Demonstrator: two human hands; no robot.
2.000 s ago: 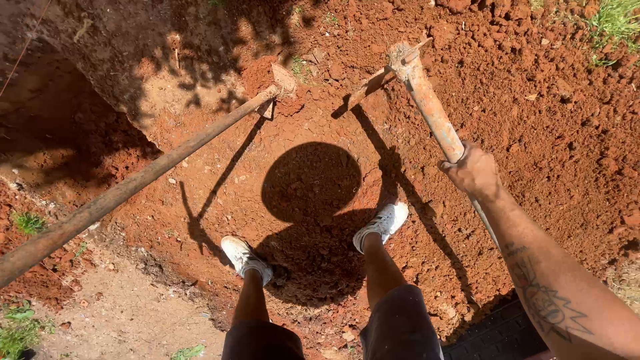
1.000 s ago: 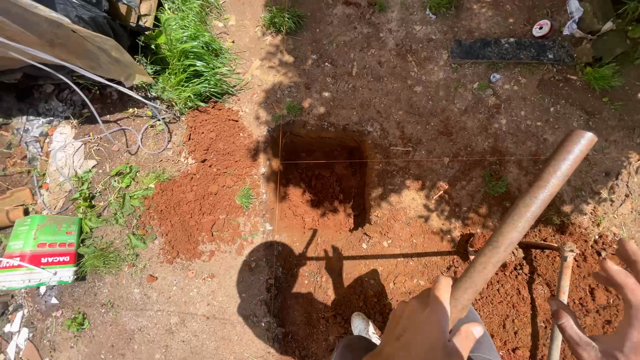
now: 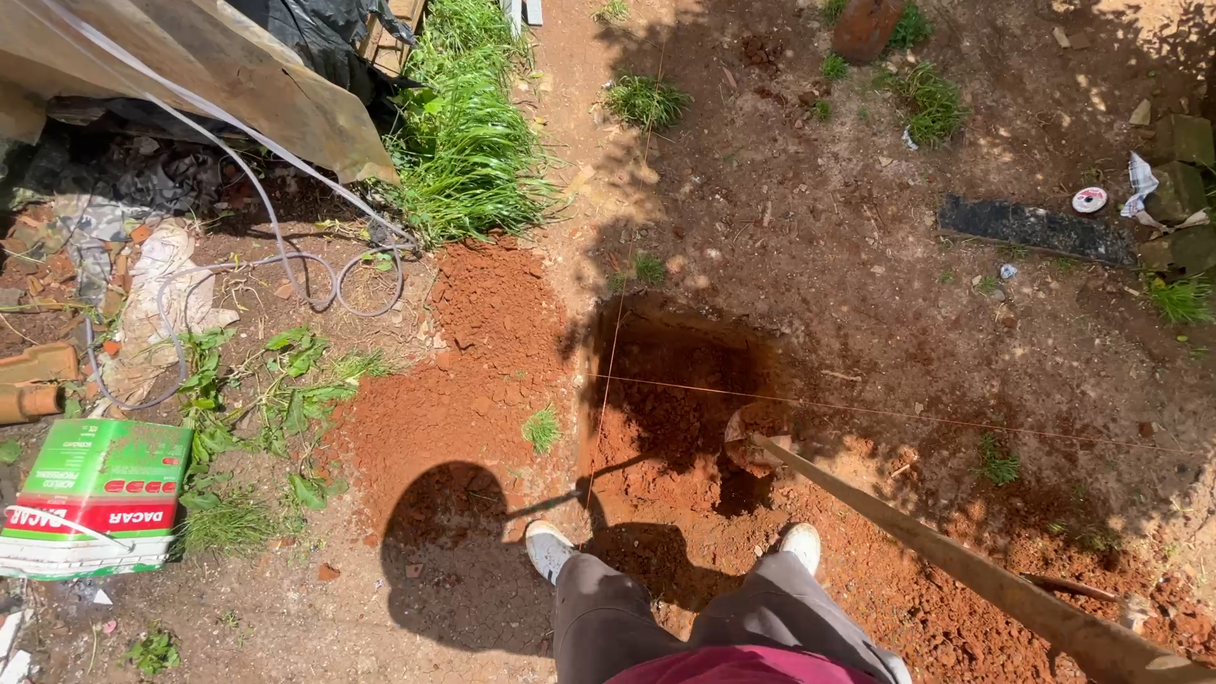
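Note:
Neither my left hand nor my right hand shows in the head view. A long wooden handle (image 3: pixel 959 560) enters from the lower right corner, with a soil-covered metal digging head (image 3: pixel 755 437) at its far end. That head is at the right side of a square pit (image 3: pixel 684 404) in red soil. Two thin strings (image 3: pixel 912 416) cross above the pit's left part. Part of a second tool (image 3: pixel 1073 587) lies on the loose soil at the lower right. What holds the long handle is out of view.
My shoes (image 3: pixel 549 551) stand at the pit's near edge. Loose red soil (image 3: pixel 456 389) is heaped left of it. Farther left are a green and red paint can (image 3: pixel 95 499) and a looped grey hose (image 3: pixel 323 285). A dark slab (image 3: pixel 1035 228) lies at the right.
The view has swung to the pit. The long handle, held by a hand one second ago, now reaches into the pit with its head low. Both hands have left the view.

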